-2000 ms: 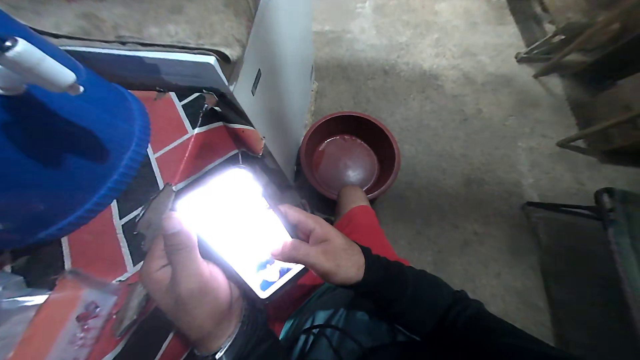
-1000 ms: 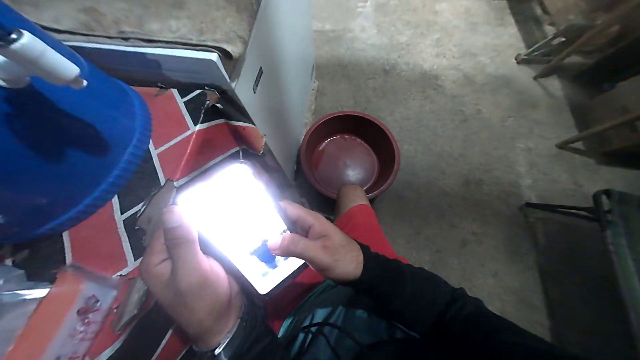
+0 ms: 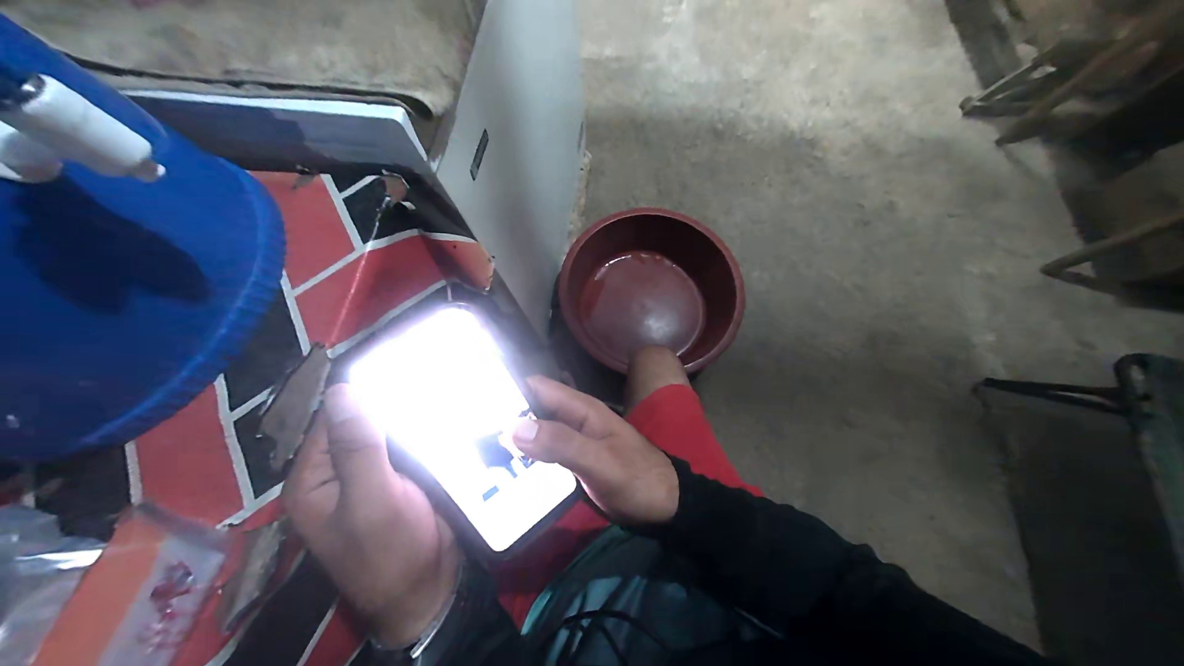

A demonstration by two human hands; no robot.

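Observation:
A smartphone (image 3: pixel 462 425) with a brightly glowing screen lies tilted between my hands. My left hand (image 3: pixel 370 518) grips its left edge, thumb along the side of the screen. My right hand (image 3: pixel 601 453) is at its right edge, the thumb over the lower part of the screen and the fingers partly hidden behind the phone. Most of the screen is washed out by glare. Both forearms are in dark sleeves, above my red shorts (image 3: pixel 684 425).
A maroon plastic basin (image 3: pixel 731 296) stands on the concrete floor (image 3: pixel 851 231) by a white panel (image 3: pixel 527 139). At left are a blue plastic container (image 3: pixel 139 305), a red-and-black patterned tabletop (image 3: pixel 388 277) and a clear plastic packet (image 3: pixel 166 592). Folding-type frames stand at right.
My right thumb has shifted slightly on the lower part of the screen, and the picture there has changed. My left hand keeps its hold on the phone.

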